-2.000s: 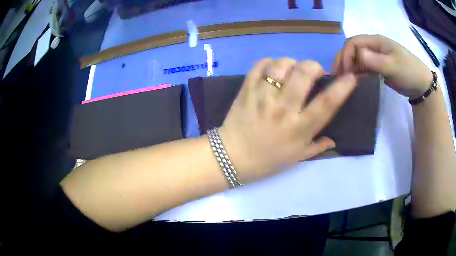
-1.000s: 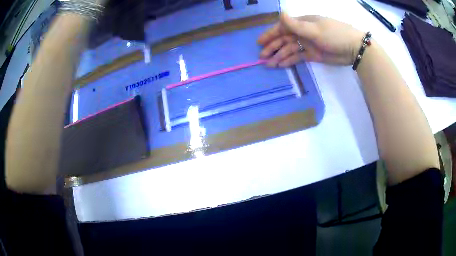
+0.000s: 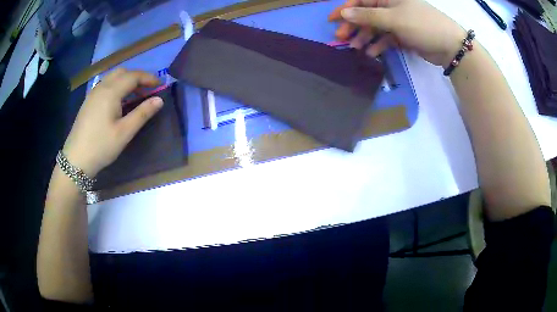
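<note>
A folded fabric panel (image 3: 278,76), dark maroon with a greyer side, lies askew over the right pocket area of the clear bluish sewing template (image 3: 207,141). A second dark panel (image 3: 156,137) lies over the left pocket area. My left hand (image 3: 113,122) is over this panel's upper left part, thumb and index finger apart, holding nothing visible. My right hand (image 3: 391,30) is above the template's upper right, at the tilted panel's upper edge. Its fingers are loosely bent and slightly blurred, with nothing visible in them. The tilted panel hides part of the pink-red edge strip.
Brown tape (image 3: 214,159) runs along the template's near edge, and another brown band (image 3: 131,56) crosses its far part. A dark fabric stack (image 3: 540,61) lies at the right edge, with a black pen (image 3: 490,13) near it. The white table surface (image 3: 275,195) shows in front.
The tilted panel now covers the right pocket area, which was bare one second ago. My left hand has come down from the upper left onto the left panel. My right hand has shifted slightly up and right.
</note>
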